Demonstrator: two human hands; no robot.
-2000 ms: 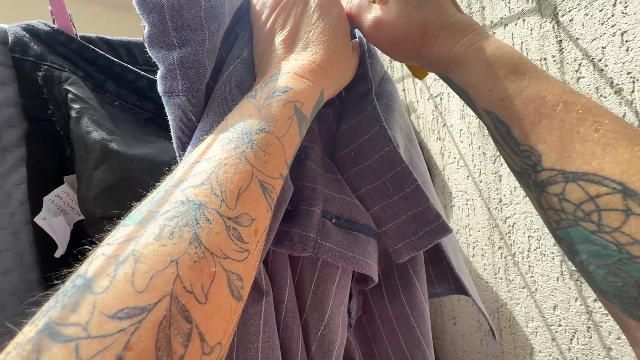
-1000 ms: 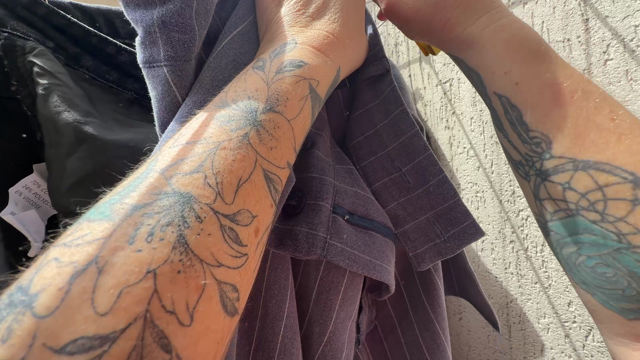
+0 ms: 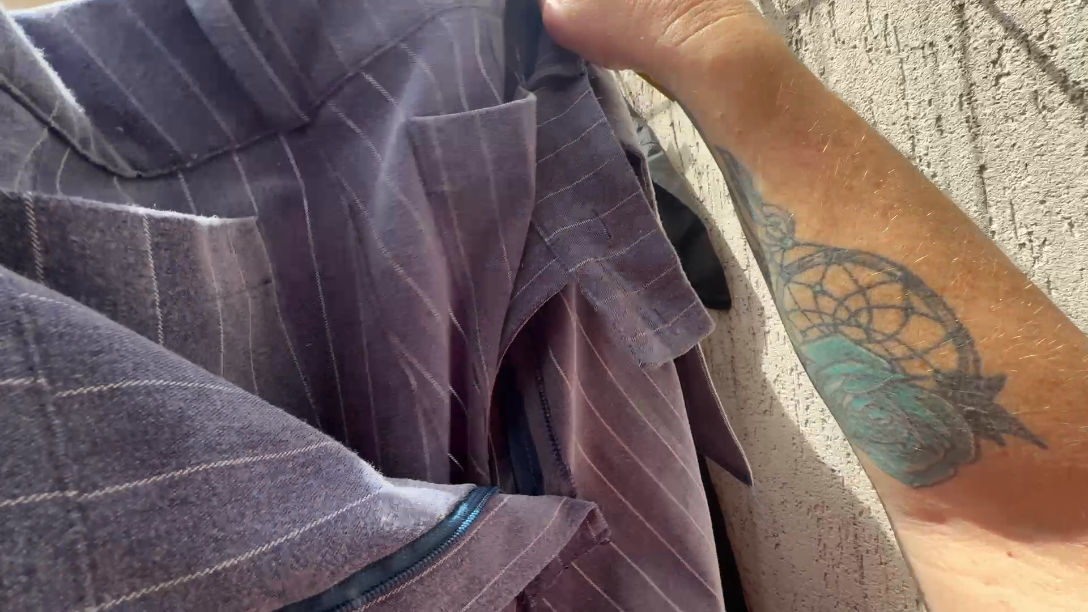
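Observation:
Purple-grey pinstriped cloth garments (image 3: pixel 340 255) fill the left and middle of the view, with waistband and pocket edges showing. A blue zipper (image 3: pixel 425 544) runs along the edge of a fold at the bottom. My right hand (image 3: pixel 646 30) is at the top, at the upper edge of the pinstriped cloth beside a hanging waistband end (image 3: pixel 612 255); its fingers are cut off by the frame, so its grip does not show. My left hand is out of view.
A rough, textured plaster wall (image 3: pixel 816 476) stands close behind on the right, with shadows across it. A piece of black cloth (image 3: pixel 693 246) hangs between the pinstriped cloth and the wall.
My left hand and forearm, earlier across the middle, have left the view. The pinstriped cloth is spread wider to the left and its zipper shows. The black garment at left is no longer visible.

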